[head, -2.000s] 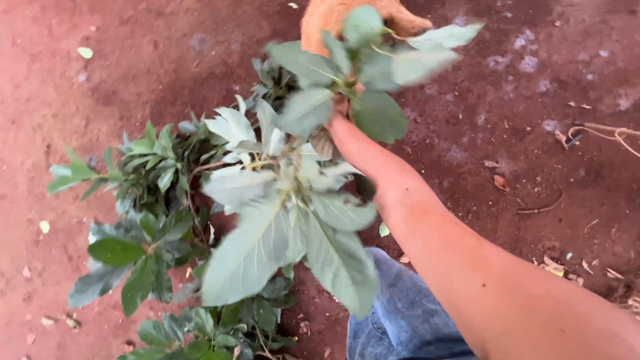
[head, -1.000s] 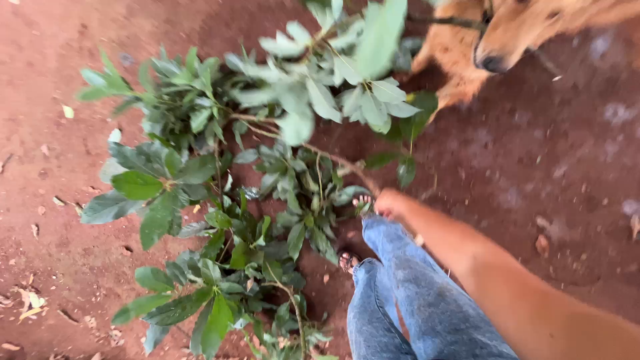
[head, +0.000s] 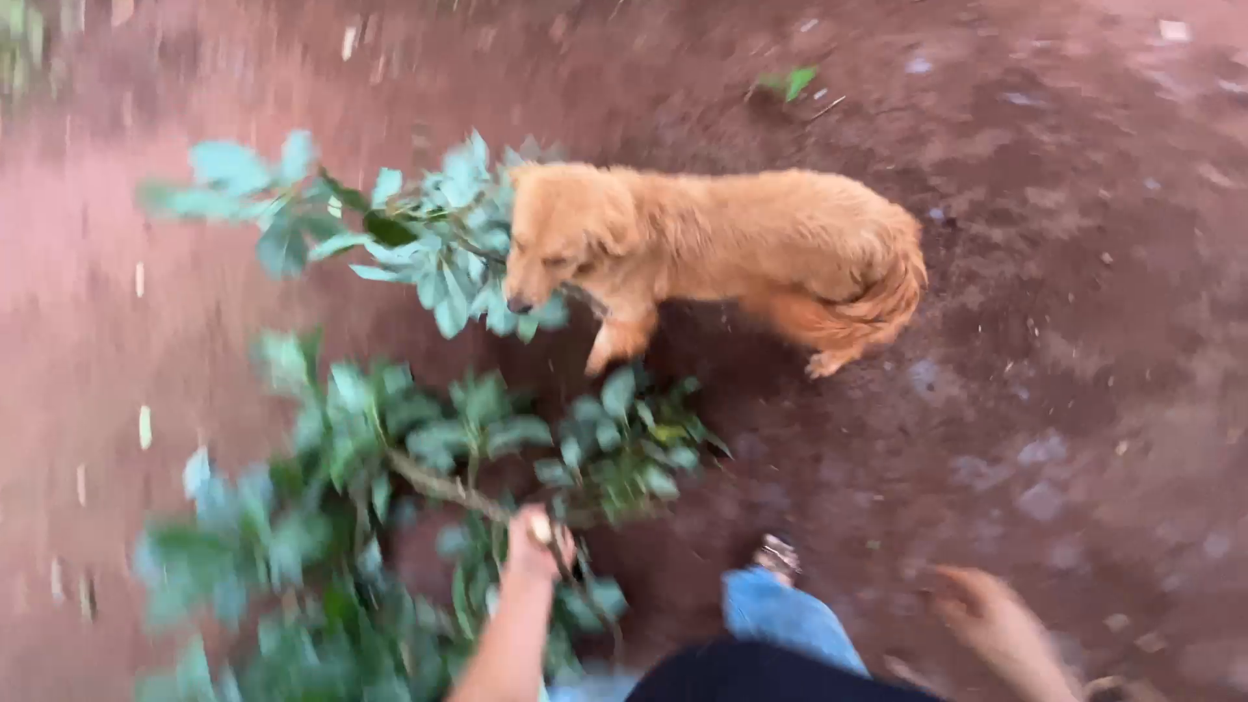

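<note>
My left hand (head: 536, 546) is closed around a leafy branch (head: 439, 485), whose broad green leaves spread to the left and below it. Beyond it, another leafy branch (head: 458, 229) lies across the ground, partly hidden behind the dog's head. At the lower right is my right hand (head: 990, 609), blurred, with its fingers apart and nothing seen in them; it is away from the leaves.
A reddish-brown dog (head: 751, 234) stands just ahead, its head over the far branch. My sandalled foot (head: 777, 556) and jeans show below. The reddish dirt ground (head: 1053, 370) bears scattered dry leaves and pale patches.
The dog, only partly seen at the top edge earlier, now shows whole beside the branches. My left hand on a branch and my right hand low at the right are both in view now.
</note>
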